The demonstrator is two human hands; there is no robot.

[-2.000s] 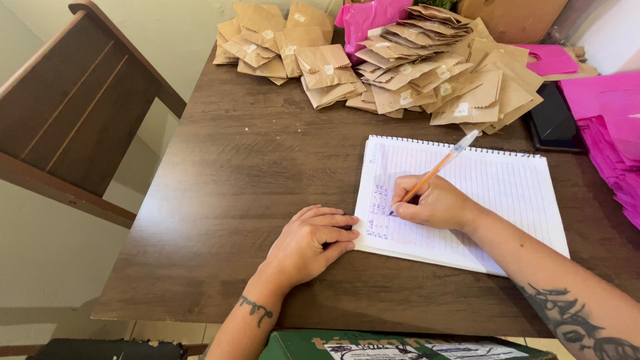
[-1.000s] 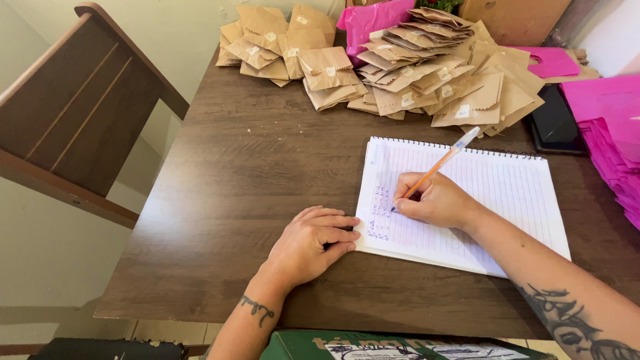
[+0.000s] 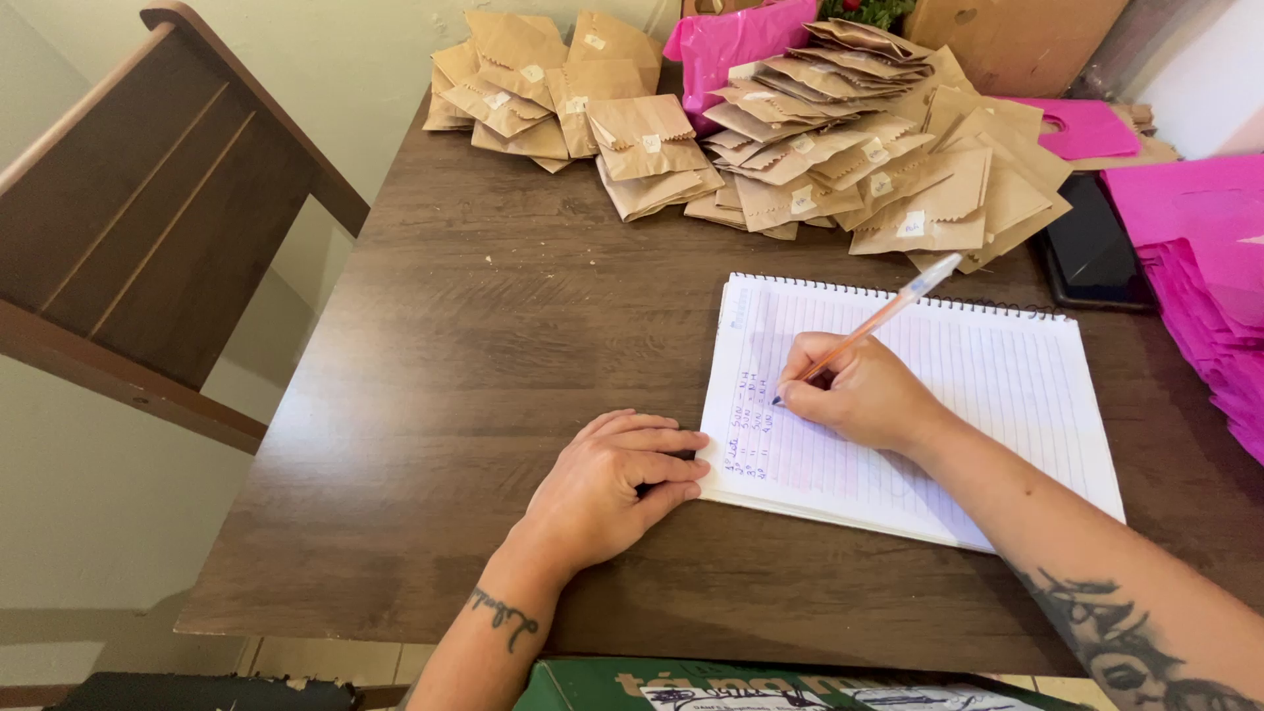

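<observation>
A spiral-bound lined notebook [image 3: 948, 425] lies on the brown wooden table [image 3: 444, 346], with several short lines of blue handwriting at its left side. My right hand [image 3: 859, 390] rests on the page and grips a ballpoint pen [image 3: 879, 316] with an orange barrel and a clear cap on its upper end. The pen's blue tip touches the paper by the handwriting. My left hand [image 3: 617, 479] lies on the table, holding nothing, its fingertips at the notebook's left edge.
Folded brown paper packets [image 3: 780, 148] with small labels are heaped along the back. A pink plastic package [image 3: 731, 49] stands among them. Right lie a black phone [image 3: 1091, 242] and pink plastic bags [image 3: 1205, 286]. A wooden chair [image 3: 148, 197] is left; a green box [image 3: 592, 686] is at the near edge.
My right hand has moved slightly with the pen along the page, and more handwriting shows there. My left hand has stayed at the notebook's edge.
</observation>
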